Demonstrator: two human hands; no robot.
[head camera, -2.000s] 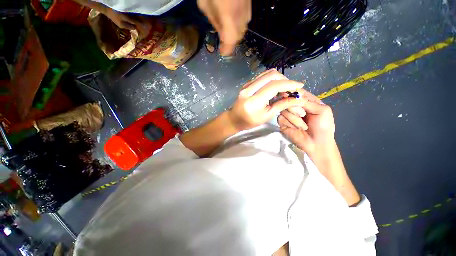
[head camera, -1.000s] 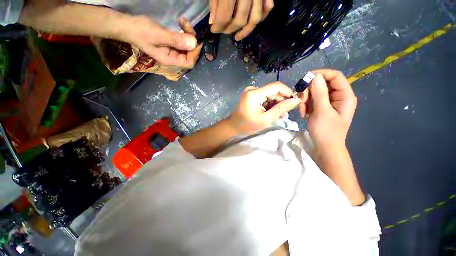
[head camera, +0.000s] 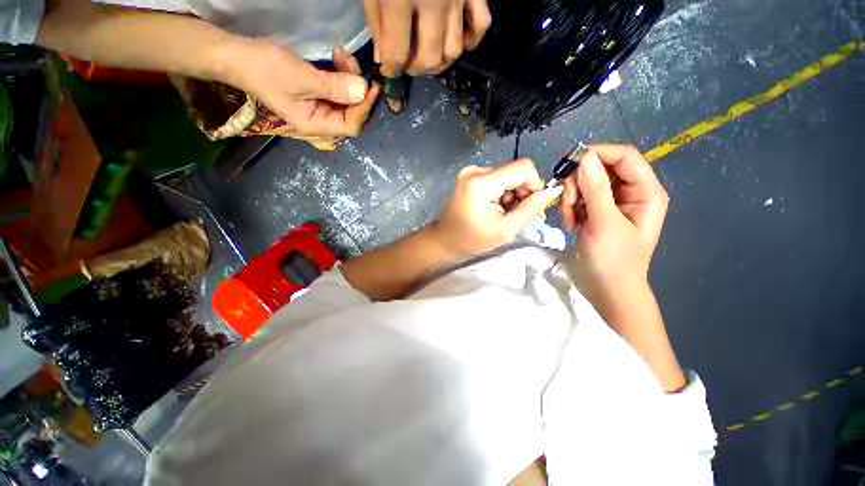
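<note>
A small black cable connector (head camera: 566, 166) with a shiny silver tip is held between my two hands, tilted up to the right. My left hand (head camera: 493, 204) pinches its lower end between thumb and forefinger. My right hand (head camera: 616, 204) has thumb and fingertips closed at its side, near the metal tip. The fingers hide part of the connector, and I cannot see where its cable runs. Both hands are bare.
Another worker's two hands (head camera: 417, 33) handle a small dark piece at the top. A black cable bundle (head camera: 560, 62) hangs beside them. A red stool (head camera: 270, 280), a paper sack (head camera: 232, 114) and another dark bundle (head camera: 114, 337) are to the left.
The connector, largely hidden by my fingers at first, came into view between my hands and has since dipped slightly. The other worker's hands have come together at the top.
</note>
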